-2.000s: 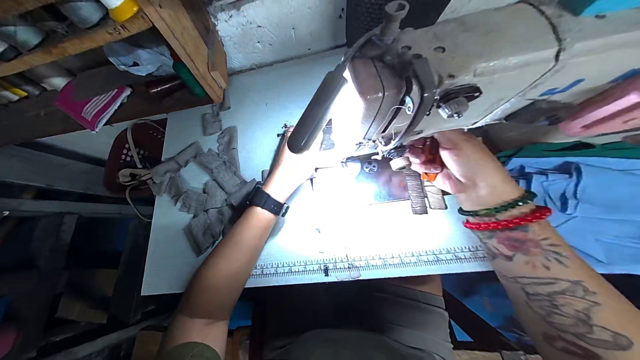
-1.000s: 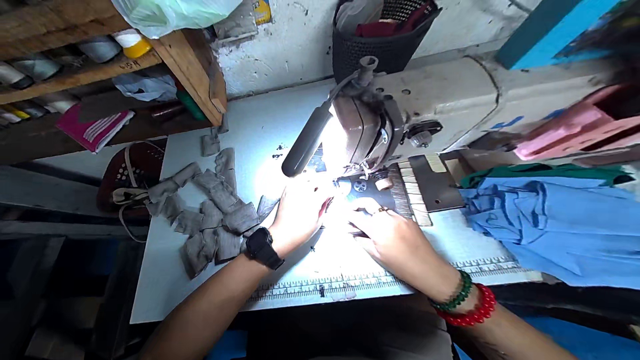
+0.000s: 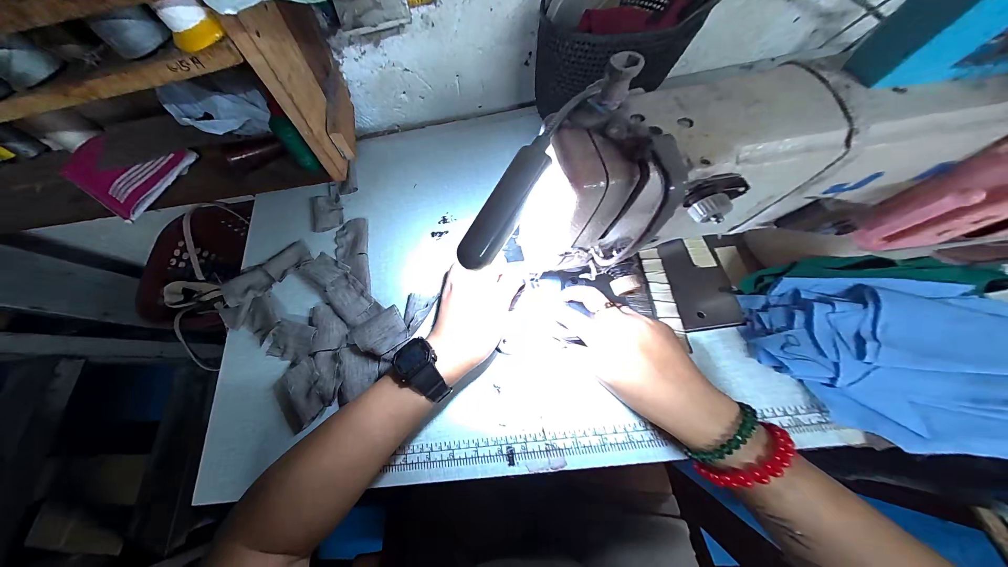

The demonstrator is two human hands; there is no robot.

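Note:
Both hands are at the needle area of a sewing machine [image 3: 622, 181], under a bright work lamp [image 3: 504, 205] whose glare washes out the fingers. My left hand [image 3: 476, 311], with a black watch at the wrist, lies left of the needle; whether it grips anything is hidden by the glare. My right hand [image 3: 622, 335], wearing green and red bead bracelets, is just right of and below the needle, its fingers bent over a small piece that I cannot make out. Several grey fabric pieces [image 3: 342, 291] lie in a linked heap left of my left hand.
A measuring tape [image 3: 551, 450] runs along the table's front edge. Blue cloth [image 3: 882, 339] lies at the right by a dark metal plate [image 3: 697, 287]. Thread spools fill a wooden shelf [image 3: 287, 71] at upper left. A dark woven basket [image 3: 579, 63] stands behind the machine.
My right hand was at an orange object by the machine two seconds ago; it has since come to the near side of the needle. My left hand has stayed close to the needle.

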